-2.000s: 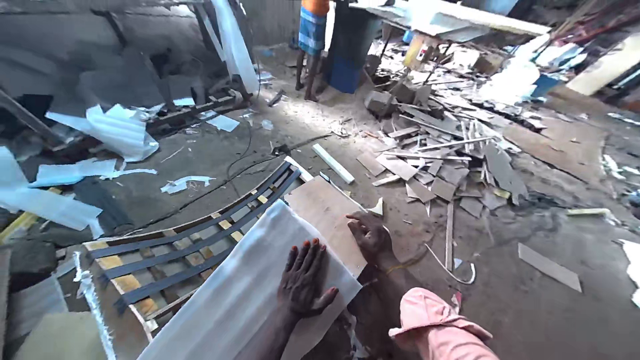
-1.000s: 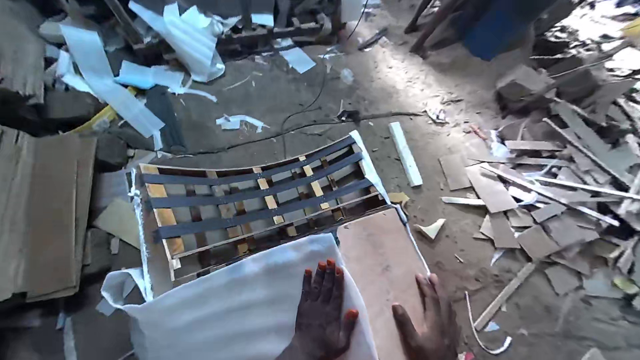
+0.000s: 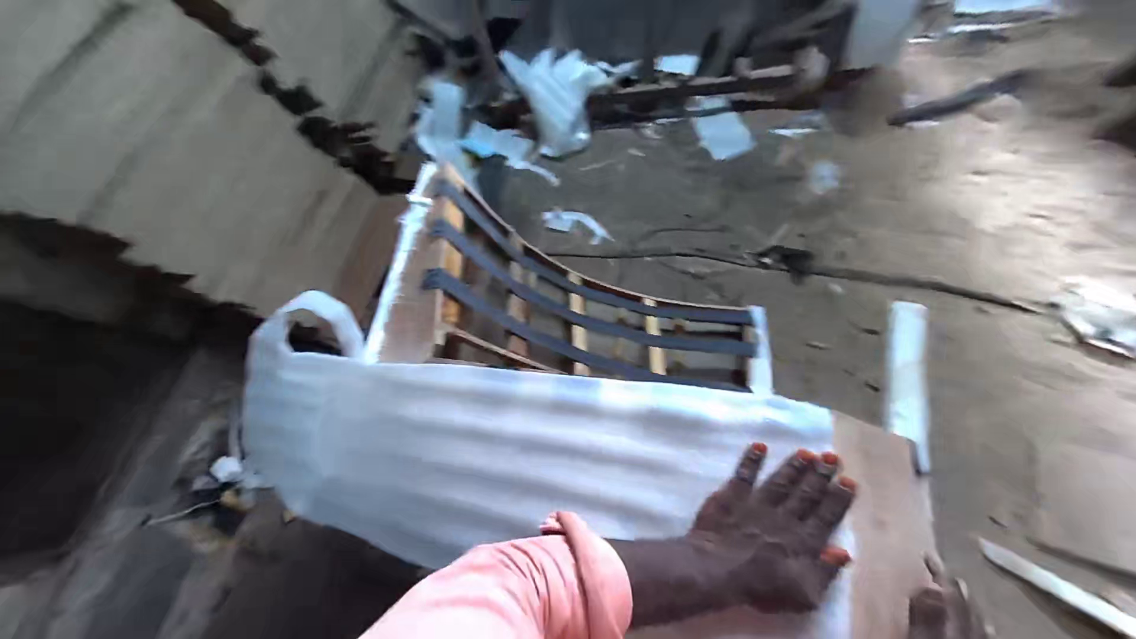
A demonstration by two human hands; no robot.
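My left hand (image 3: 781, 537) lies palm down with its fingers apart on a white foam sheet (image 3: 497, 444), near the sheet's right end. The sheet covers much of a wooden panel (image 3: 887, 524), whose bare right part shows. At the bottom edge, my right hand (image 3: 945, 608) is at the panel's right side, mostly cut off by the frame. Behind the sheet stands a wooden furniture frame (image 3: 581, 333) with slats and dark webbing straps (image 3: 612, 324) stretched across it. The sheet's left end curls up in a loop.
Large boards (image 3: 222, 133) stand at the upper left. Torn white foam scraps (image 3: 555, 98) lie beyond the frame. A white strip (image 3: 907, 382) lies on the floor to the right, with a dark cable (image 3: 887, 277) behind it and a thin pale strip (image 3: 1056, 586) at the lower right.
The view has swung to the left. My left hand still lies flat on the foam sheet, and its pink sleeve now shows. My right hand is now mostly out of the frame.
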